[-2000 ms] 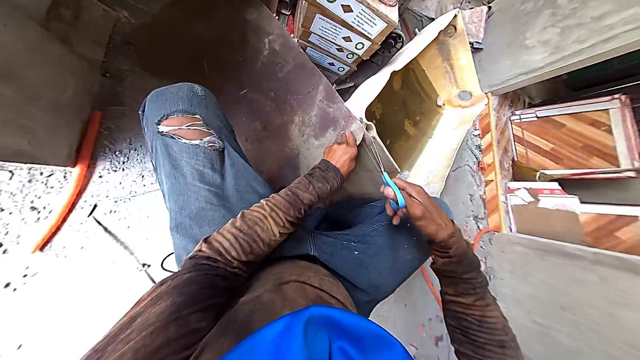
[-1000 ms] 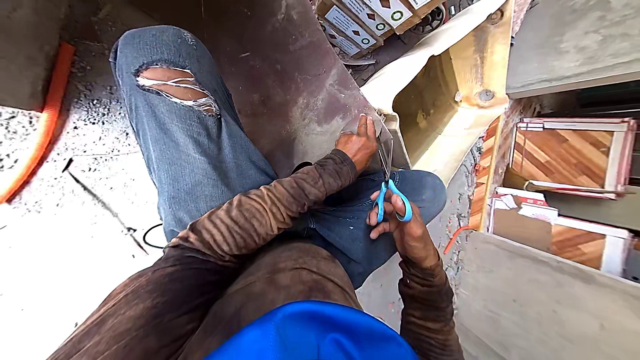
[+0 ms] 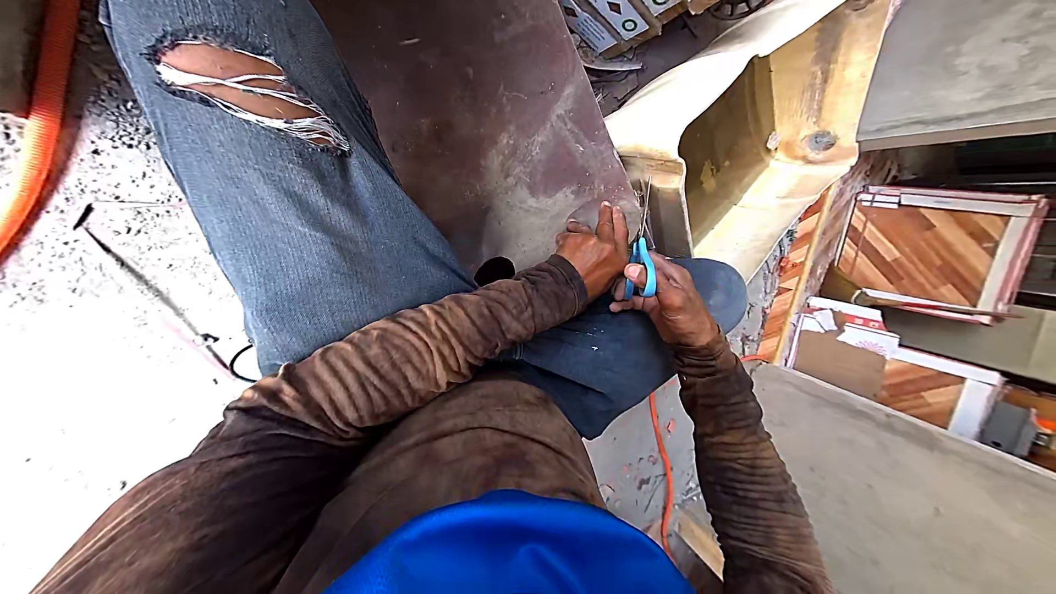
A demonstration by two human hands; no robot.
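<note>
Near the centre, my right hand (image 3: 672,305) holds a pair of scissors (image 3: 643,268) by its blue handles. The blades point away from me and look nearly closed. My left hand (image 3: 596,247) lies just left of the handles, its fingers stretched toward the corner of a dark reddish-brown sheet (image 3: 495,107). Whether it pinches anything thin there I cannot tell. Beyond the blade tips is a cream-coloured hollow moulded piece (image 3: 813,173) with a squared rim. My denim-covered knees are on both sides of the sheet's near end.
Boxes (image 3: 610,25) bearing writing stand at the top. Framed wood-patterned panels (image 3: 924,252) lie at the right, beside grey slabs (image 3: 916,470). An orange hose (image 3: 37,140) runs down the left edge, and an orange cord (image 3: 664,470) crosses the floor below my knee.
My left hand was at the sheet's corner beside the blades; it is now nearer the scissors' handles. The scissor blades, apart earlier, are closer together. The view has shifted nearer my knees.
</note>
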